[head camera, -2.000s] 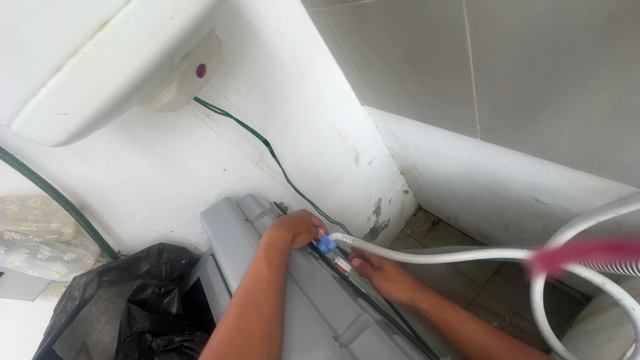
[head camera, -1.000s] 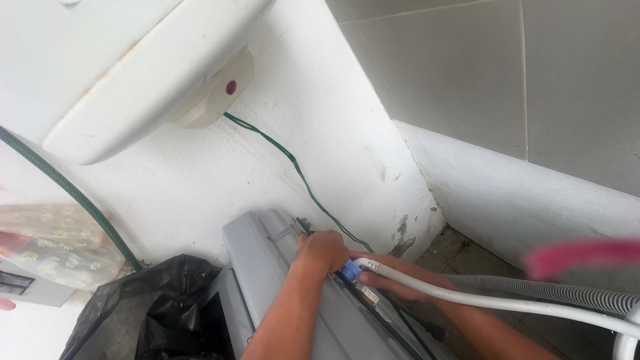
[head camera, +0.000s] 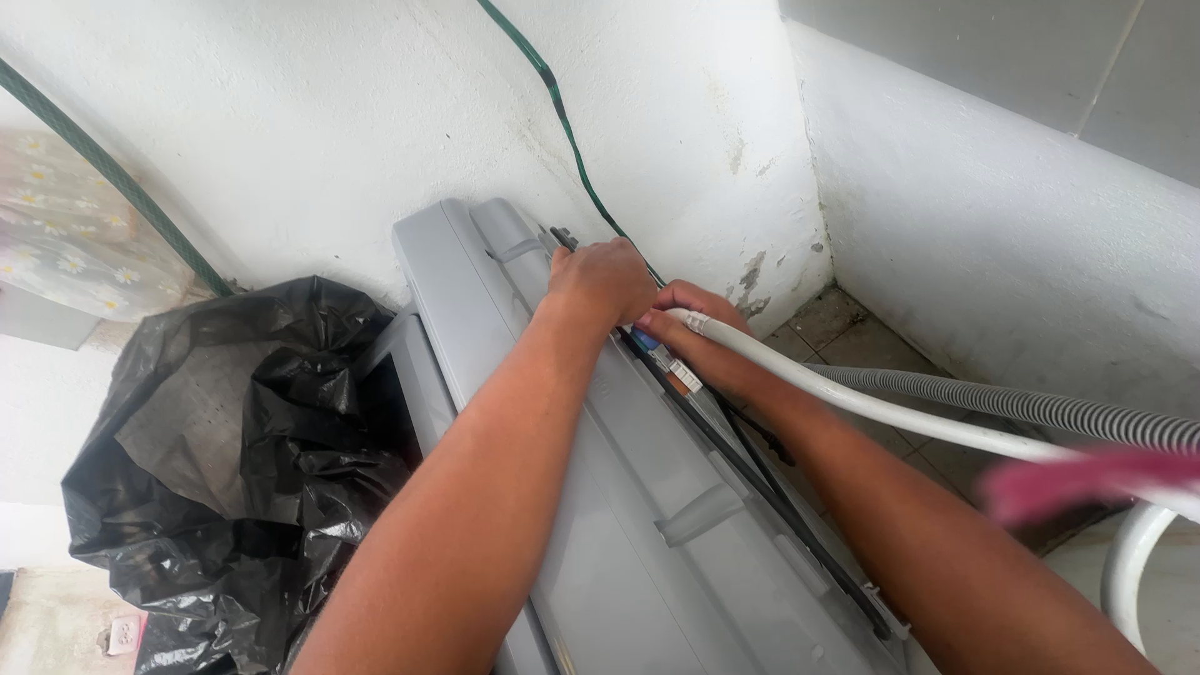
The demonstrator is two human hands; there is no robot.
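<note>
A grey plastic appliance (head camera: 600, 487), apparently a washing machine, stands against the white wall. My left hand (head camera: 605, 281) is bent over its rear edge, with the fingertips mostly hidden. Close beside it, my right hand (head camera: 703, 323) has its thumb and fingers around the elbow end of a white hose (head camera: 844, 384). The hose's blue fitting (head camera: 645, 339) shows just under the fingers, partly covered. A black cable (head camera: 750, 478) runs along the machine's back edge below both hands.
A black plastic bag (head camera: 197, 422) bulges at the left of the machine. A green cord (head camera: 572, 141) hangs down the wall behind. A grey corrugated hose (head camera: 1012, 398) crosses the tiled floor (head camera: 834, 328) on the right. A blurred pink object (head camera: 1078, 483) is near the camera. A green hose (head camera: 112, 169) slants at upper left.
My right hand has moved up from the machine's back edge to the hose's elbow end, beside my left hand. The view has moved closer to the machine.
</note>
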